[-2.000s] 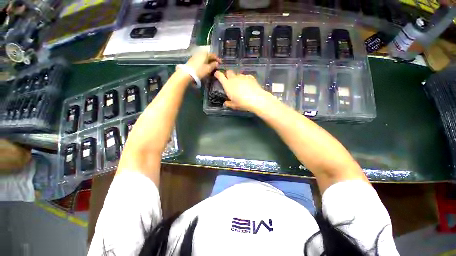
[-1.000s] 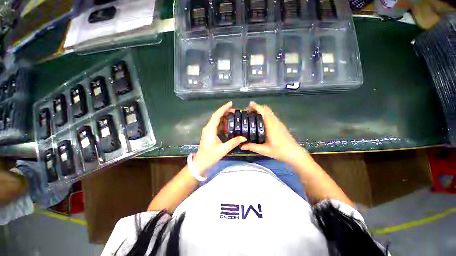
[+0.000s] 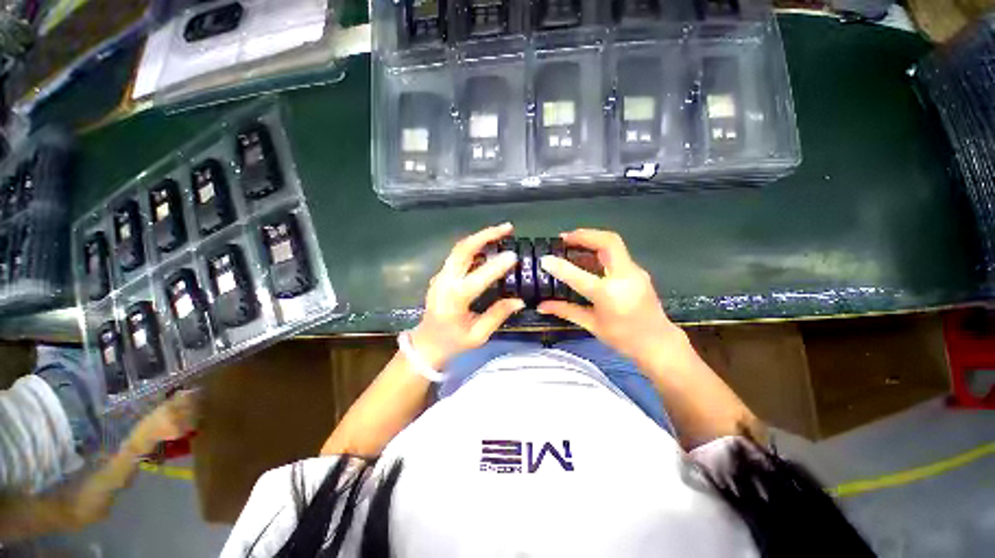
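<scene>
A row of several black phones [image 3: 528, 273], standing on edge side by side, is held at the bench's front edge. My left hand [image 3: 467, 296] grips the row from the left and my right hand [image 3: 611, 292] from the right, with fingers over the top and thumbs on the near side. Behind them lies a clear blister tray [image 3: 589, 181]. Black phones show through its near row, with pale rectangular patches; its far row is cut off by the top edge. The fingers hide parts of the held phones.
A tilted clear tray [image 3: 201, 259] with black phones is at the left. Stacked trays stand at far left [image 3: 35, 218] and far right [image 3: 966, 131]. A white sheet [image 3: 267, 49] with a black part is upper left. Another person's arm [image 3: 104, 480] is lower left. Cardboard boxes [image 3: 873, 376] are below.
Two seconds ago my hands were at the big tray's left end; they then came to the front edge with the phones. Since then my fingers have shifted over the row. Another person's arm has appeared lower left.
</scene>
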